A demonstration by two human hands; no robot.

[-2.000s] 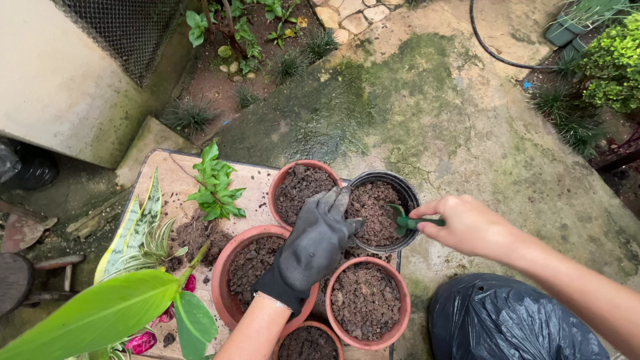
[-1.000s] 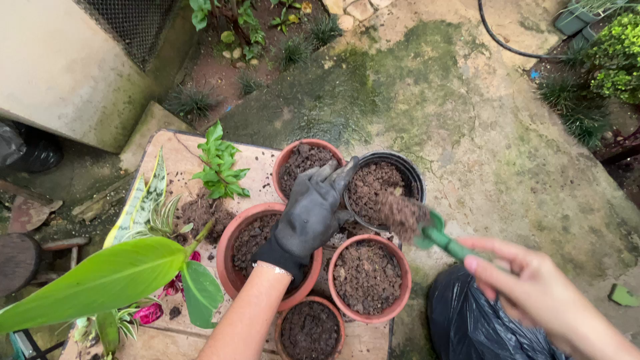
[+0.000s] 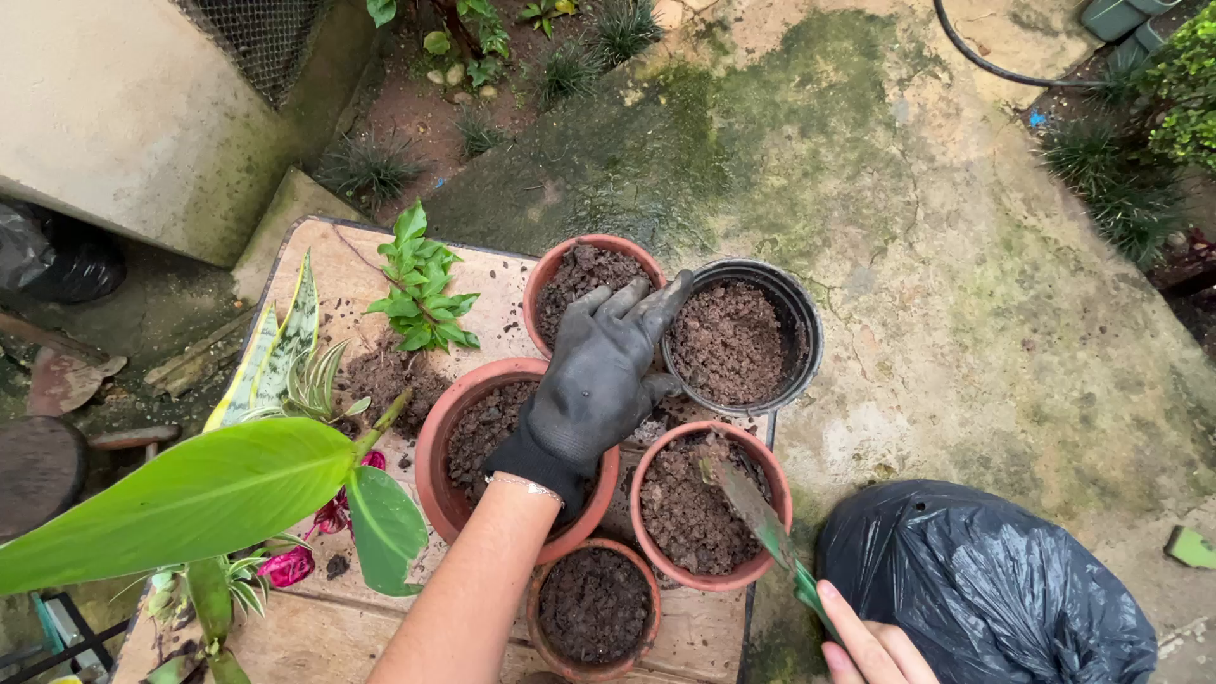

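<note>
My left hand (image 3: 603, 380), in a black glove, reaches over the large terracotta-coloured pot (image 3: 439, 446), its fingertips at the left rim of the black plastic pot (image 3: 730, 342). That pot holds loose brown soil. My bare right hand (image 3: 869, 646), partly cut off by the bottom edge, grips a green-handled garden trowel (image 3: 760, 508). The trowel's blade lies over the soil in the right terracotta-coloured pot (image 3: 703, 513). Another soil-filled pot (image 3: 589, 275) stands behind my gloved fingers, and a small one (image 3: 597, 608) stands nearest me.
On the wooden table (image 3: 342, 627) lie a leafy green cutting (image 3: 423, 290), variegated snake plant leaves (image 3: 285, 342) and spilled soil (image 3: 394, 380). A broad green leaf (image 3: 190, 503) juts in at left. A black plastic bag (image 3: 988, 579) sits on the concrete at lower right.
The trowel, loaded with soil at the black pot's edge a second ago, has moved down to the right terracotta-coloured pot. My right hand has moved toward the bottom edge. My left hand stays by the black pot.
</note>
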